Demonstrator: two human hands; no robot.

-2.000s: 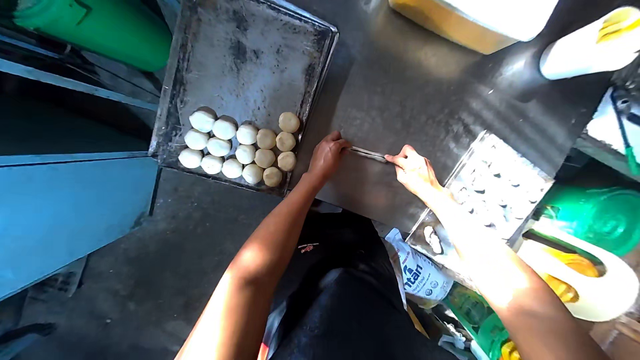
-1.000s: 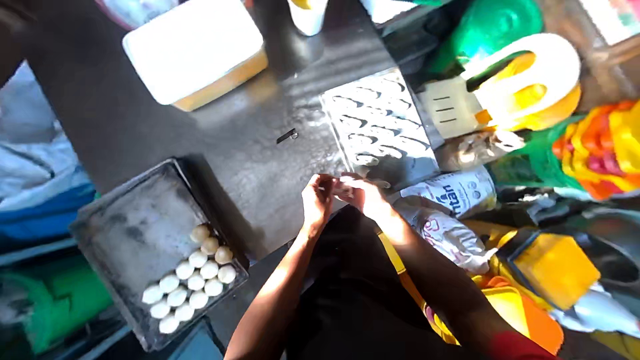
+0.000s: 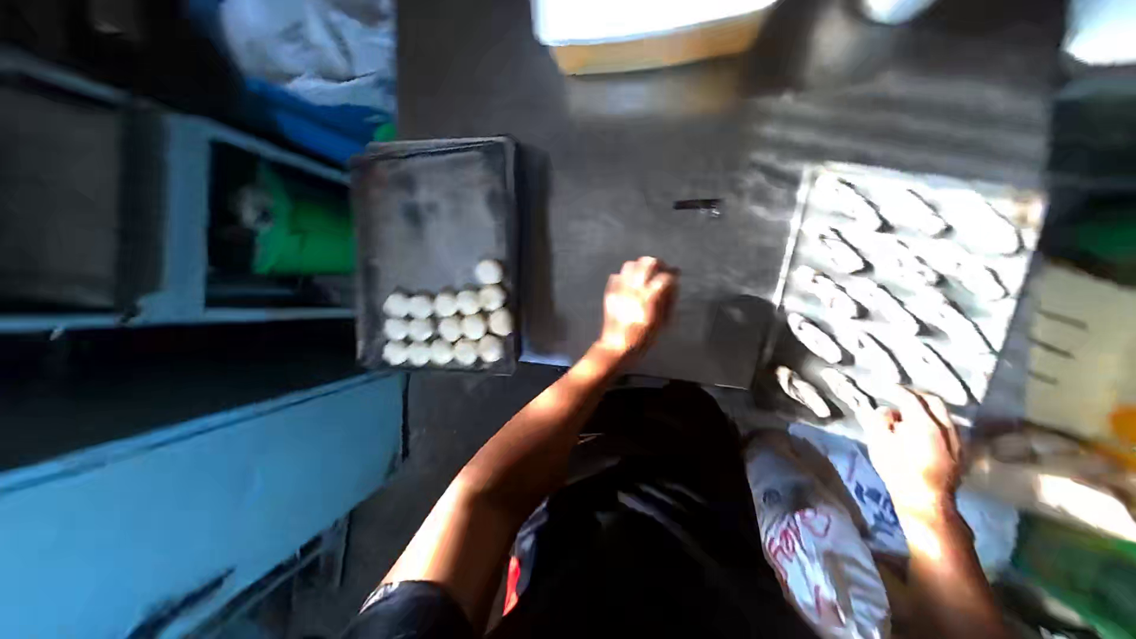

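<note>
My left hand [image 3: 637, 302] is over the dark metal table [image 3: 621, 186], fingers curled; blur hides whether it holds anything. At the near edge of a light tray [image 3: 792, 232] on the right is my right hand [image 3: 914, 439], its fingertips beside shaped dough pieces [image 3: 812, 339] laid in rows. Whether it grips one cannot be told. Round dough balls [image 3: 448, 328] fill the near part of a dark metal baking tray [image 3: 426, 191] on the left. A small dark object [image 3: 698, 205] lies on the table beyond my left hand.
A tub with a white top [image 3: 657, 40] stands at the far side of the table. Filled plastic bags [image 3: 821, 550] are below the right tray. Light blue metal furniture [image 3: 222, 497] and a green container [image 3: 306, 226] are at the left.
Both hands were together a second ago; now they are apart, the right one at the light tray. Two seconds ago they held a dough strip stretched between them. The view has swung a lot.
</note>
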